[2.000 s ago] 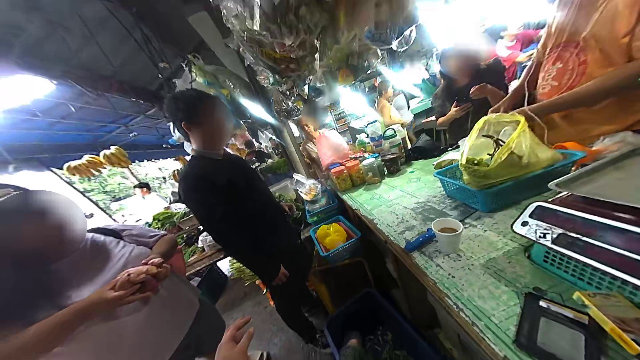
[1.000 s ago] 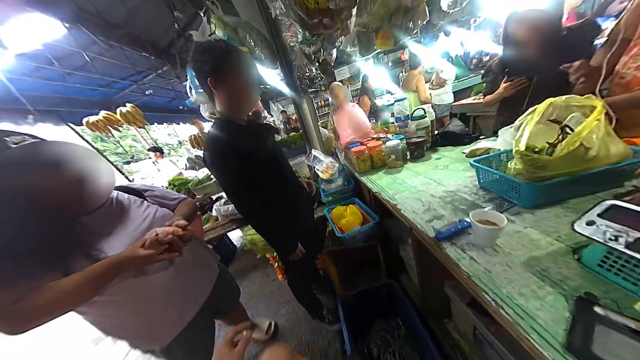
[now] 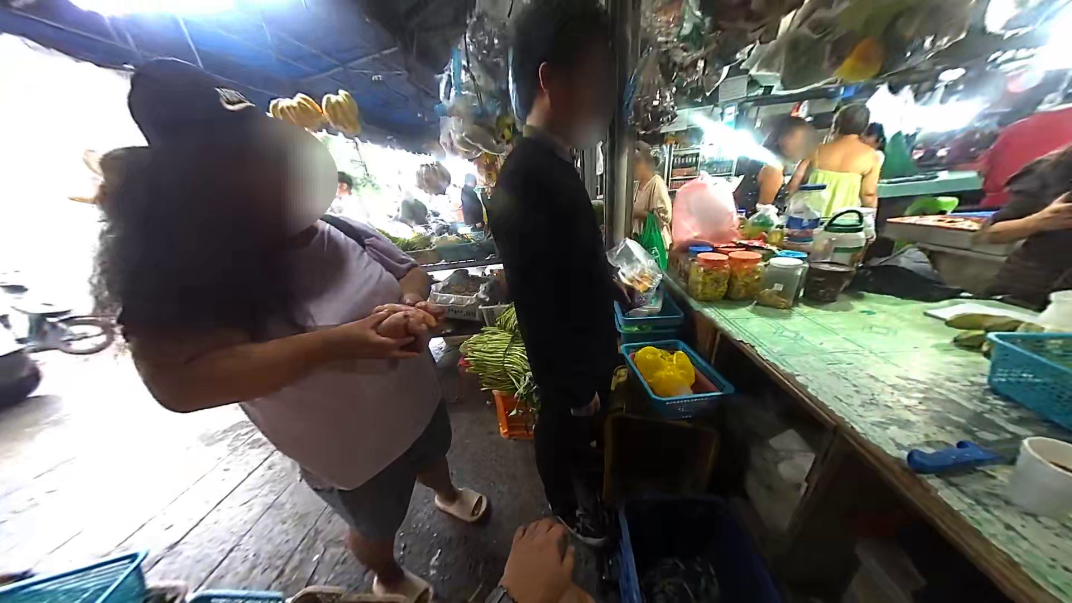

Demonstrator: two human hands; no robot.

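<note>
At the bottom edge, my left hand (image 3: 538, 557) shows its back, with the fingers curled and a dark band at the wrist. Skin just to its right, at the frame's edge, seems to be part of my right hand (image 3: 574, 593); the two look close together or touching. Whether anything lies inside them is hidden. A dark blue bin (image 3: 695, 536) stands to their right, with dark contents. On the green counter (image 3: 837, 352) lie a blue-handled tool (image 3: 955, 457) and a white cup (image 3: 1043, 477), well away from my hands.
A person in a cap (image 3: 352, 419) stands at left with hands clasped; another in black (image 3: 553, 310) stands ahead. A blue basket with a yellow bag (image 3: 666, 371) sits beside the counter. Lidded jars (image 3: 744, 275) line its far end. A teal basket (image 3: 75, 582) is at lower left.
The view has swung left and come closer to the two standing people. My hand, earlier with fingers raised and apart, now appears curled. The yellow bag on the counter has left the view.
</note>
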